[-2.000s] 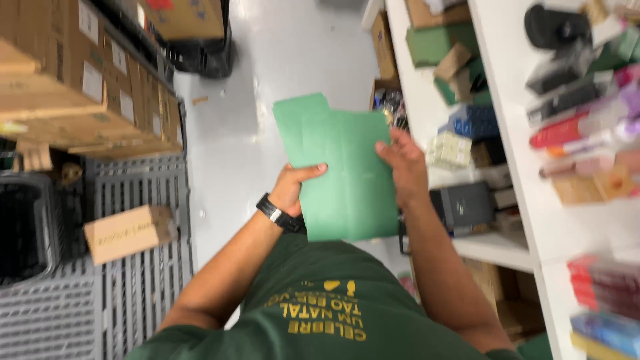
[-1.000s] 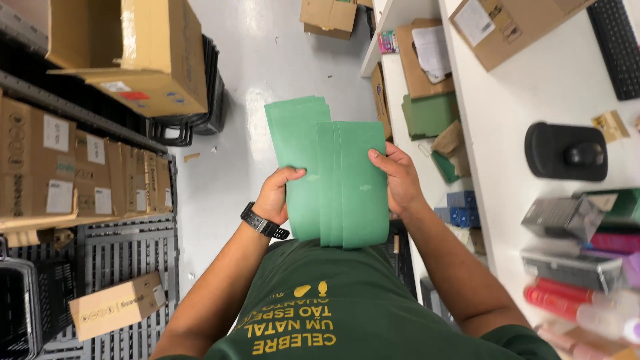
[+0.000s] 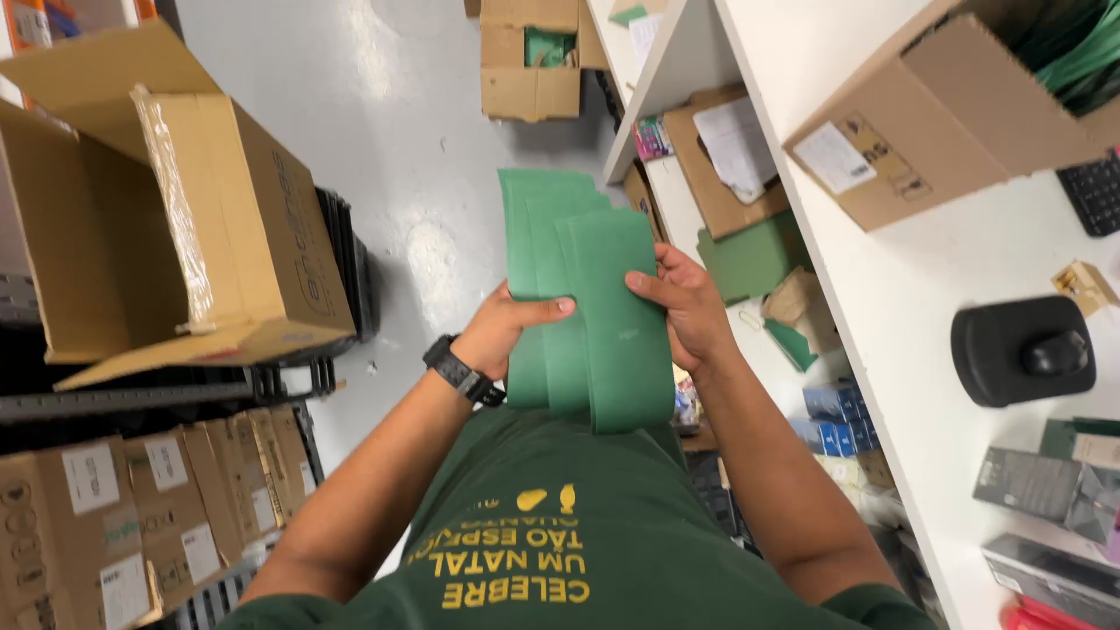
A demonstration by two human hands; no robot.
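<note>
Several flat green paper sleeves or envelopes [image 3: 619, 350] are fanned out in front of my torso, overlapping one another. My left hand [image 3: 507, 325], with a black watch on its wrist, grips their left side, its thumb lying across the front. On the right edge, my right hand [image 3: 687, 302] holds the nearest piece, thumb on top and fingers partly hidden behind it. The pieces' lower ends reach down to my dark green shirt.
An open cardboard box [image 3: 254, 227] stands on the left above boxed stock [image 3: 131, 516]. Another box [image 3: 534, 87] lies on the floor ahead. To the right, a white desk [image 3: 901, 289] carries a mouse pad [image 3: 980, 350], a mouse [image 3: 1056, 353] and a carton [image 3: 945, 131]; shelves lie below.
The green pieces, seen two seconds ago as one broad stack, are now spread in a staggered fan. Both hands have stayed on them. The view has shifted, bringing the carton on the desk into sight.
</note>
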